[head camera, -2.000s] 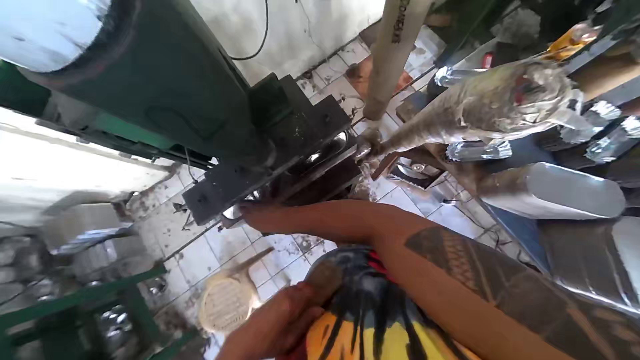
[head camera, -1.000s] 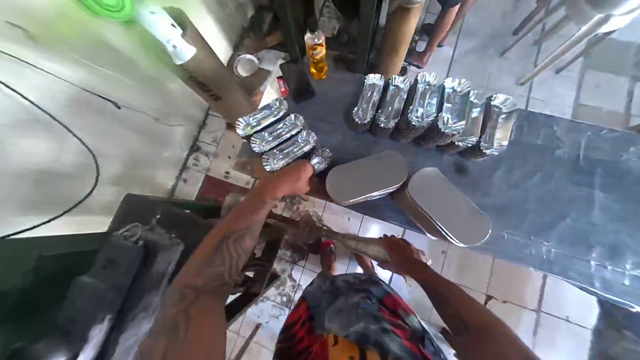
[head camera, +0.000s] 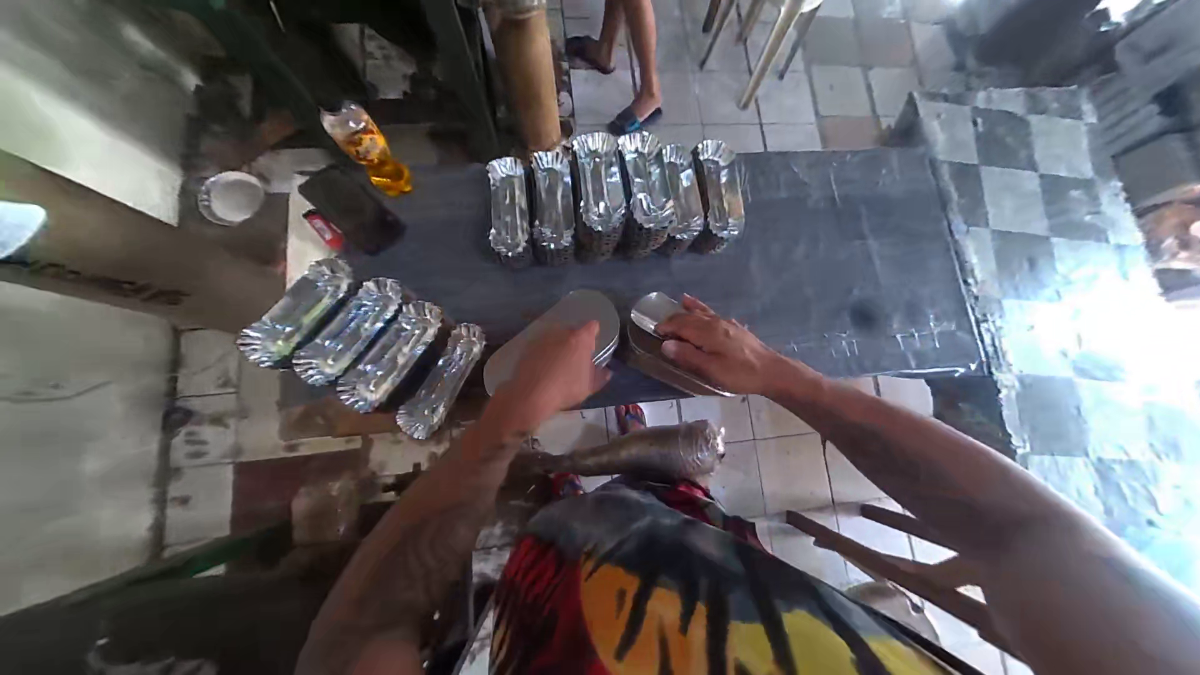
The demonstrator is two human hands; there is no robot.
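My left hand (head camera: pixel 553 366) lies over the left stack of oval silver sheets (head camera: pixel 592 307), fingers on its top; whether it grips a sheet is unclear. With its thumb and fingers, my right hand (head camera: pixel 717 349) holds the edge of the top sheet on the right stack (head camera: pixel 654 309), which looks raised or bent at its far end. Left of my left hand stand several stacks of fluted foil trays (head camera: pixel 389 354), fanned at an angle. Beyond both hands, more foil tray stacks (head camera: pixel 600 187) stand side by side in a row.
The dark tabletop (head camera: pixel 834 253) runs left to right. At its far left are a bottle of orange liquid (head camera: pixel 370 150), a dark phone-like object (head camera: pixel 354 208) and a red item (head camera: pixel 323 230). A wrapped post (head camera: pixel 647 453) rises before my body. Another person's feet (head camera: pixel 637 111) are beyond the table.
The view has swung from dark green machinery to the table. My right hand has moved from the wrapped post onto the right sheet stack, my left from beside the foil trays onto the left stack.
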